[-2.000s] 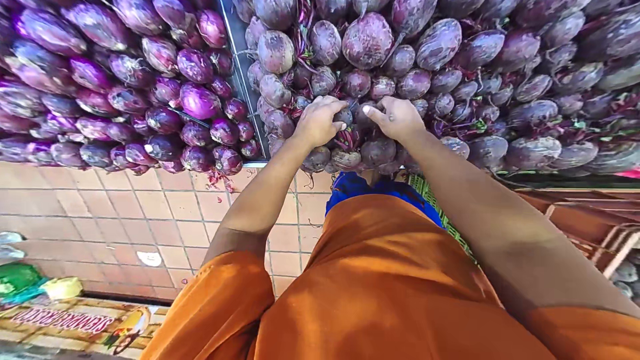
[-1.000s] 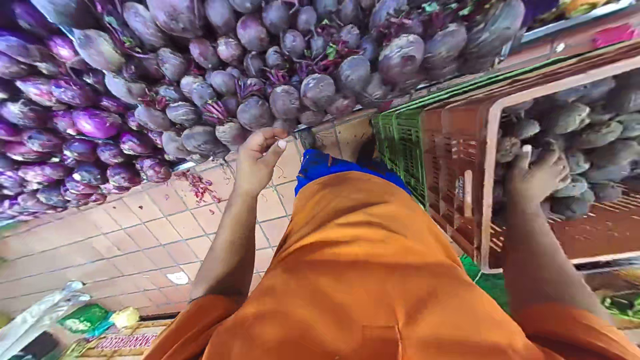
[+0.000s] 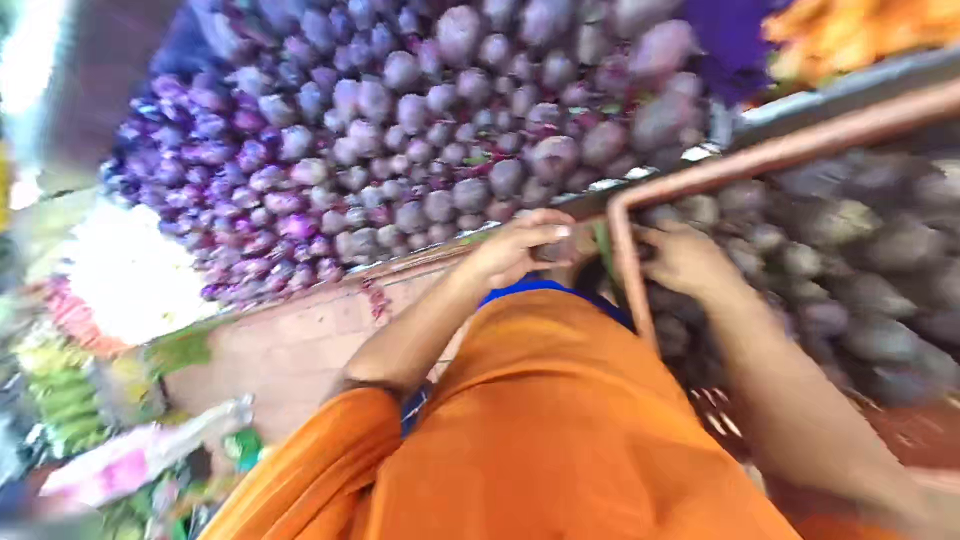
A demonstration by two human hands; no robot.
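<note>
My left hand point(image 3: 525, 244) is closed around a small dark beet point(image 3: 556, 251), at the front edge of the display, close to my waist. My right hand point(image 3: 682, 259) reaches over the near left corner of a reddish-brown plastic crate point(image 3: 772, 150) that holds many beets point(image 3: 825, 274). Its fingers curl near the crate's inner wall beside something dark; blur hides whether they grip it. Beyond my left hand, a large heap of beets point(image 3: 469, 195) fills the display, and purple onions point(image 3: 247, 154) lie to its left.
Orange produce point(image 3: 870, 37) lies at the upper right. Pinkish floor tiles point(image 3: 292, 337) show at the left, with red scraps point(image 3: 375, 300) near the display. Bagged goods and green produce point(image 3: 64, 405) stand at the lower left. The view is blurred.
The view has swung strongly. Both hands were on the display's beets two seconds ago; my right hand then moved into the crate. My left hand, seen without a beet one second ago, now holds one.
</note>
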